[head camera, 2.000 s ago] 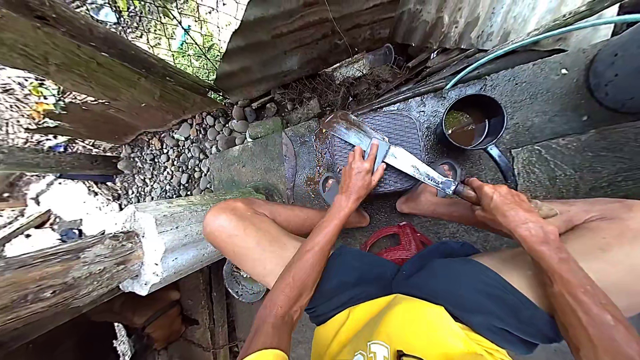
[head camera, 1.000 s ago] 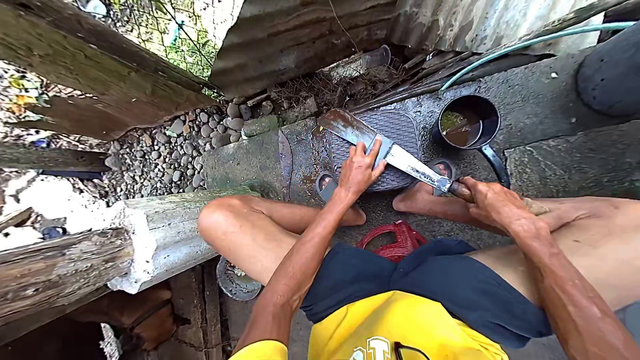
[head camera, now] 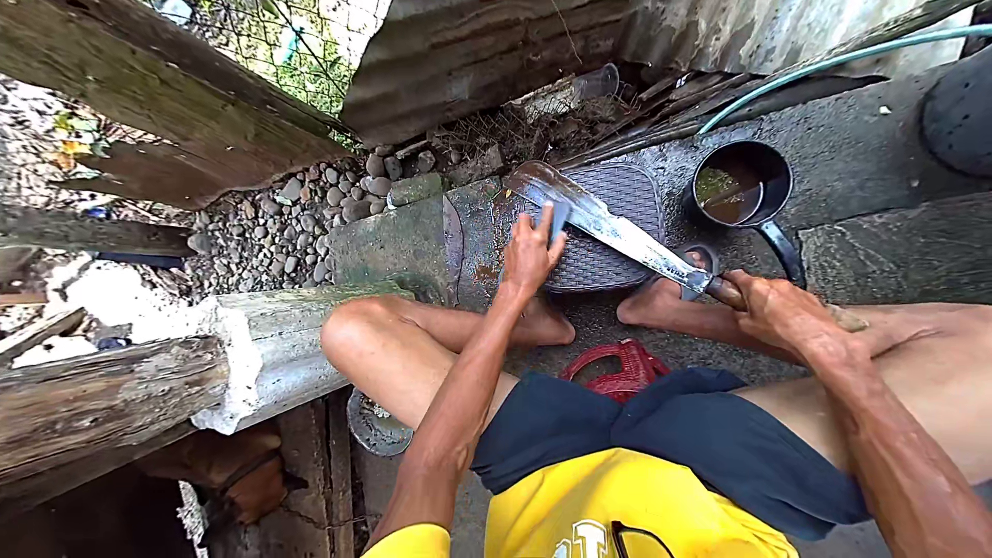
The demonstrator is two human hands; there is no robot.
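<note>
My right hand [head camera: 783, 310] grips the wooden handle [head camera: 727, 293] of a long machete. Its wet blade [head camera: 620, 232] points up and to the left, over a grey woven-pattern plastic stool top [head camera: 597, 262]. A grey rectangular block, which looks like a sharpening stone [head camera: 559, 220], is held in my left hand [head camera: 531, 252] against the blade near its broad, brownish end. The palm side of each hand is hidden. Right of the blade stands a dark pot [head camera: 784, 221] with a long handle, holding brownish water and some green matter.
A red plastic seat [head camera: 632, 372] shows between my legs. Rounded stones [head camera: 287, 225] and a concrete ledge [head camera: 387, 232] lie to the left, with wooden posts beyond. Corrugated metal sheets [head camera: 480, 70] and a green hose [head camera: 837, 66] run along the far side. A brown animal [head camera: 252, 480] is at lower left.
My left hand with the grey block has shifted slightly along the broad end of the blade. My right hand keeps its grip on the handle.
</note>
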